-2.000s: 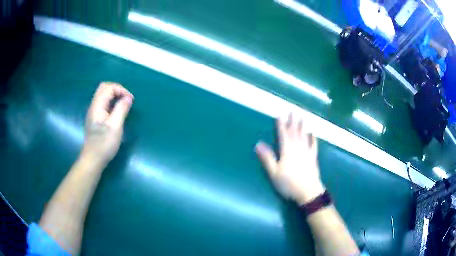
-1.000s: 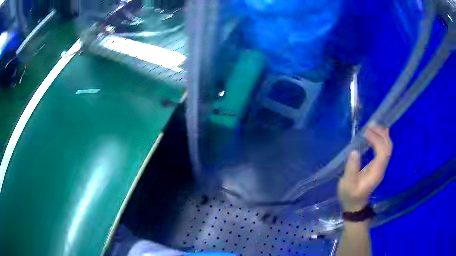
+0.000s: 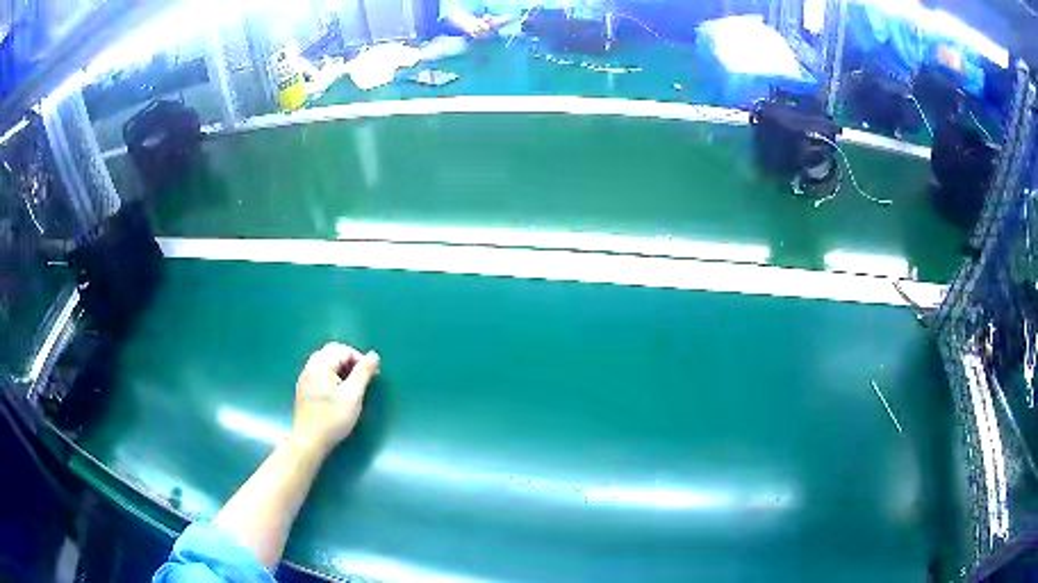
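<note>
My left hand [image 3: 330, 395] is over the near part of the glossy green bench [image 3: 546, 376], left of the middle. Its fingers are curled with the thumb against them, and nothing can be made out in it. A blue sleeve covers the forearm at the lower left. My right hand is out of the picture. No work piece lies under my left hand.
A white strip [image 3: 524, 264] crosses the bench. Beyond it, a black unit with a round lens and pale wires [image 3: 797, 142] stands at right. Other black units [image 3: 163, 139] stand left and far right. A yellow container [image 3: 289, 82] and another person's hand [image 3: 467, 23] are at the back.
The view has swung back from the blue area and perforated surface to the bench. My right hand has left the picture; my left hand is in view again, its fingers still curled.
</note>
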